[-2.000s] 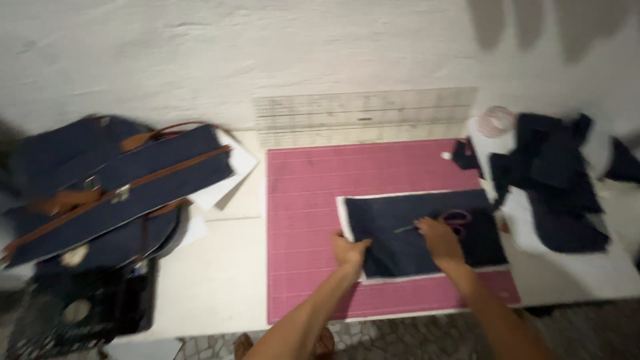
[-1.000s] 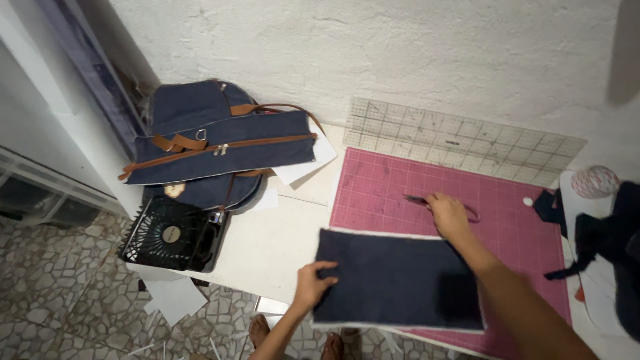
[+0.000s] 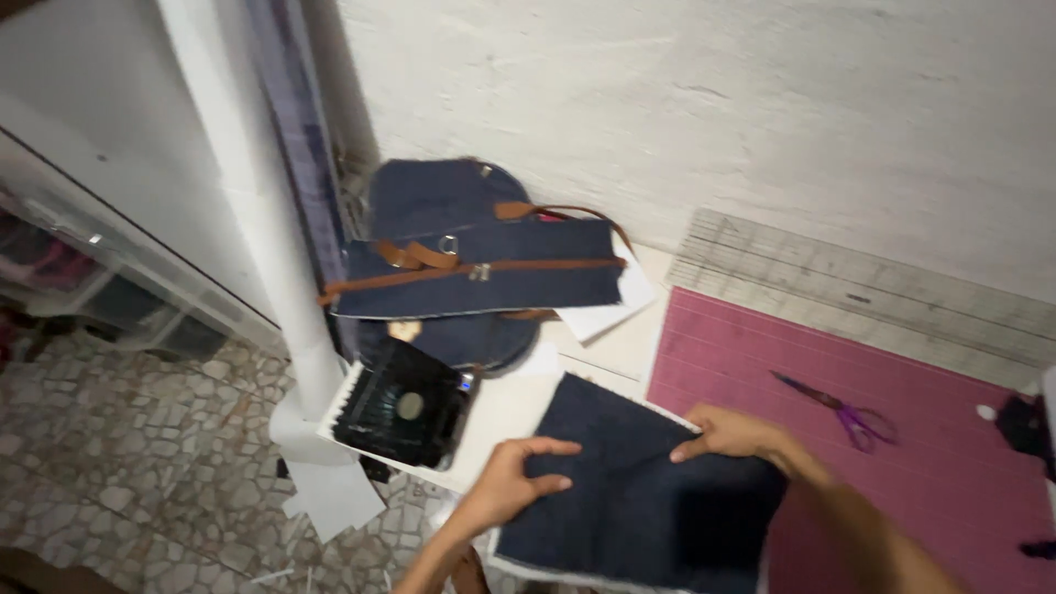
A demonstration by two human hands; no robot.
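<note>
A navy denim panel with a white layer beneath (image 3: 627, 503) hangs partly over the near table edge. My right hand (image 3: 730, 433) pinches its upper edge between thumb and fingers. At the panel's left side, my left hand (image 3: 520, 478) has thumb and index finger apart over the cloth; whether it grips the cloth is not clear. Purple-handled scissors (image 3: 833, 408) lie on the pink cutting mat (image 3: 907, 487), right of my right hand. A long clear ruler (image 3: 858, 289) stands along the mat's back edge by the wall.
Navy bag pieces with brown straps and a zipper (image 3: 478, 289) lie at the back left of the white table (image 3: 503, 412). A small black fan (image 3: 404, 404) is at the left table edge. A white roll (image 3: 247, 198) stands farther left. Dark fabric scraps (image 3: 1023, 425) lie at far right.
My right hand has let go of the scissors and taken the panel's edge. The panel has moved left, off much of the mat. The view has swung left.
</note>
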